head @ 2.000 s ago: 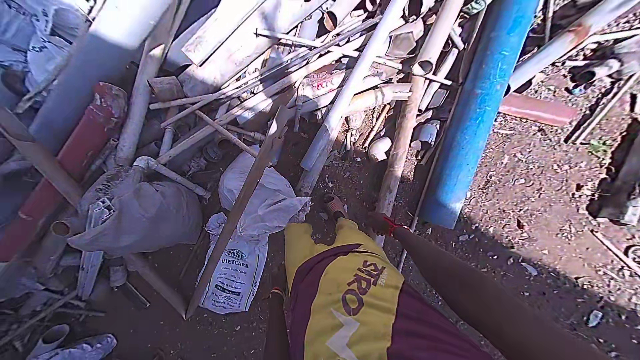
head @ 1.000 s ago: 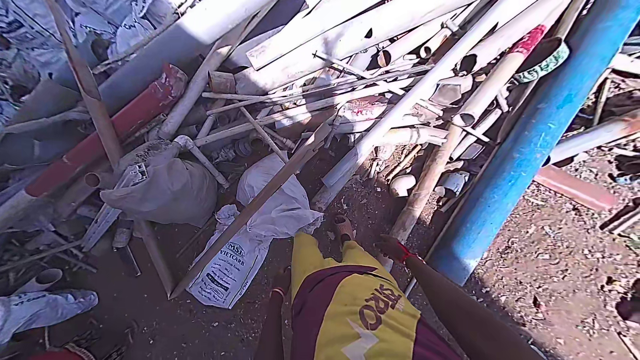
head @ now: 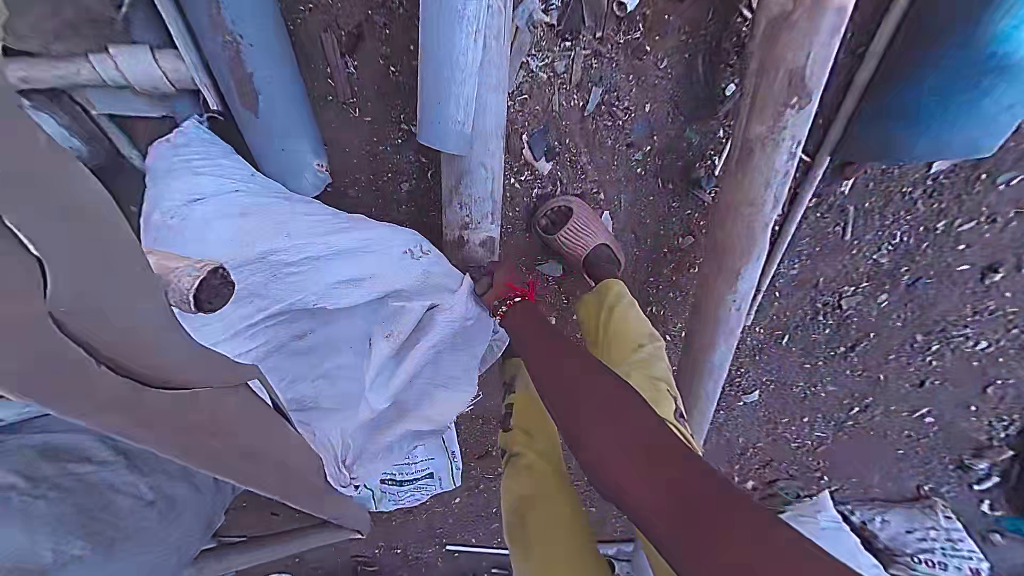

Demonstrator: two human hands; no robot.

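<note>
My right hand (head: pixel 498 286), with a red thread and a beaded bracelet at the wrist, grips the right edge of a white woven sack (head: pixel 320 264). Folds in the cloth run toward my fingers, which are partly hidden. Printed writing shows on a lower flap of the sack. The end of a round pipe (head: pixel 196 284) lies over the sack's left part. Just beyond my hand is the near end of a worn pale pipe (head: pixel 472 200). My left hand is out of view.
A long worn pipe (head: pixel 736 200) and a wide blue pipe (head: pixel 932 88) lie to the right. Grey pipe (head: pixel 256 88) is at upper left, above a jagged brown board (head: pixel 160 424). My sandalled foot (head: pixel 578 236) stands on littered soil.
My right hand has moved from beside the long worn pipe to the white sack and now grips its edge. The view has tilted down and come closer.
</note>
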